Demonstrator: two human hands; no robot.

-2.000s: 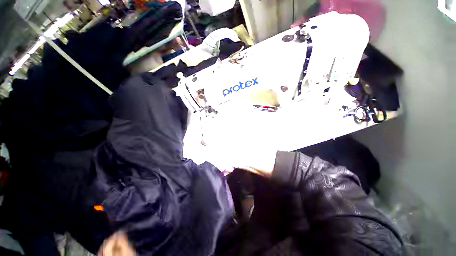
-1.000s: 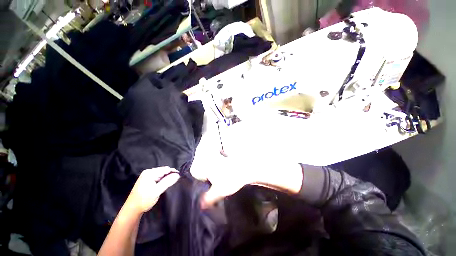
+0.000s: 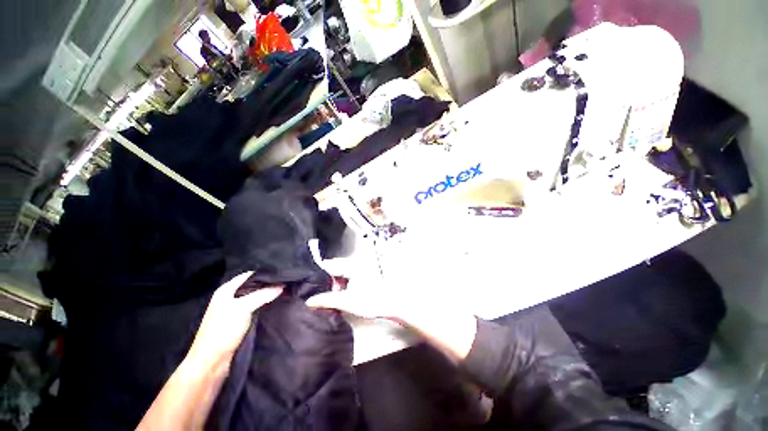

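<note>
A dark garment (image 3: 269, 227) hangs over the left end of the white machine table (image 3: 522, 274). Its shinier purplish-black lining (image 3: 295, 366) falls towards my lap. My left hand (image 3: 232, 316) grips a fold of the garment between thumb and fingers. My right hand (image 3: 379, 307) holds the same folded area from the right, with its fingers at the cloth's edge; the hand is overexposed against the table. The white sewing machine (image 3: 505, 143) with blue "protex" lettering stands beyond my hands. The cloth lies in front and left of the needle area (image 3: 383, 231), apart from it.
A large heap of dark cloth (image 3: 135, 252) fills the left. Scissors (image 3: 699, 206) lie at the table's right end. A small red-and-dark tool (image 3: 495, 211) lies below the logo. A pink bag (image 3: 623, 13) is behind the machine. A distant person (image 3: 206, 49) shows at upper left.
My left hand has come up from the bottom edge to the garment. My right hand has moved left onto the same fold. The lining now hangs below both hands, and the view has tilted up.
</note>
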